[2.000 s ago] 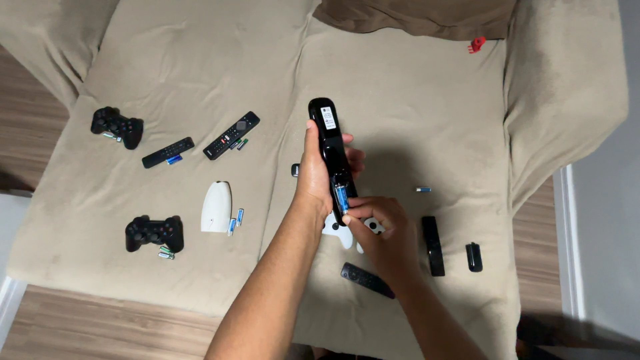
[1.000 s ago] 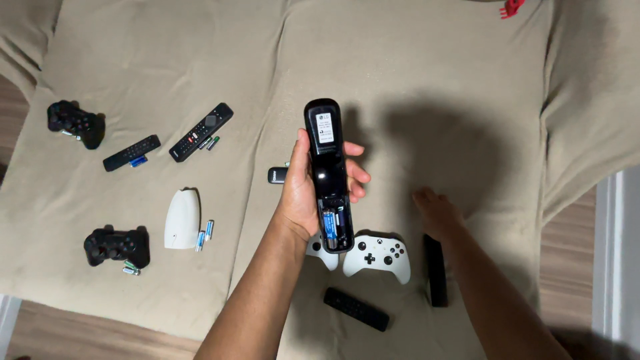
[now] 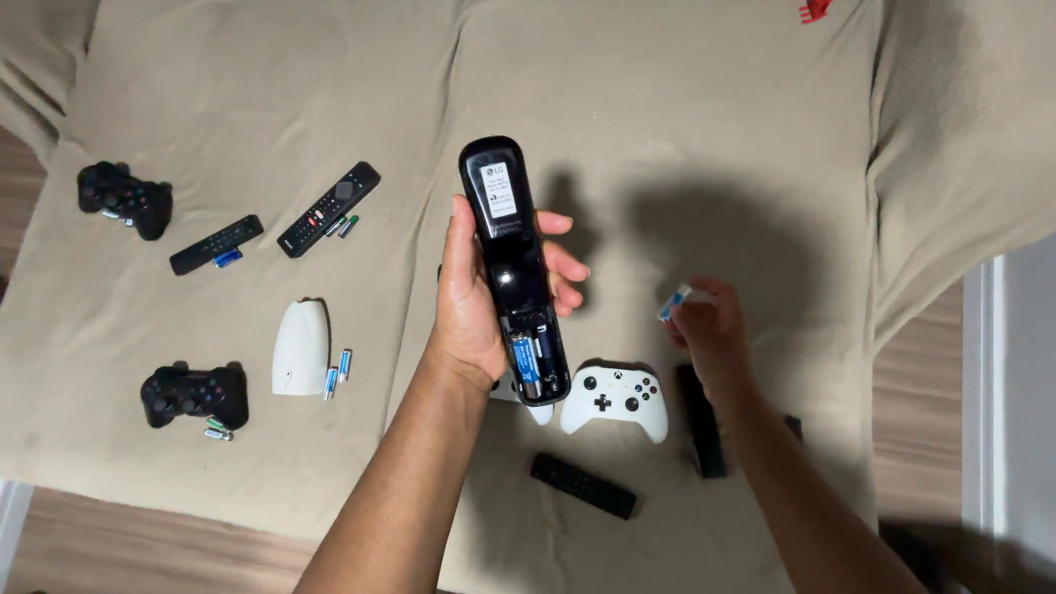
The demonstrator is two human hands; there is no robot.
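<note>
My left hand (image 3: 474, 305) holds a black LG remote control (image 3: 505, 264), its back facing up and its battery compartment uncovered at the lower end. One blue and silver AA battery (image 3: 525, 363) lies in the left side of that compartment; the slot beside it shows no battery. To the right, my right hand (image 3: 709, 330) pinches another blue and silver battery (image 3: 675, 303) between thumb and fingers, above the couch cover. Below the hands are a white game controller (image 3: 616, 400) and a second white controller (image 3: 540, 411), partly hidden by the remote and my left hand.
On the beige couch cover (image 3: 643, 74) lie two black game controllers (image 3: 194, 396), slim black remotes (image 3: 330, 209), a white plastic device (image 3: 300, 348) and several loose batteries (image 3: 345, 365). A black remote (image 3: 583, 485) is near the front; a long black object (image 3: 700, 421) lies under my right forearm.
My right hand has moved from the remote's compartment out to the couch on the right, and now holds a battery raised there. My left hand keeps hold of the remote. The view has shifted closer.
</note>
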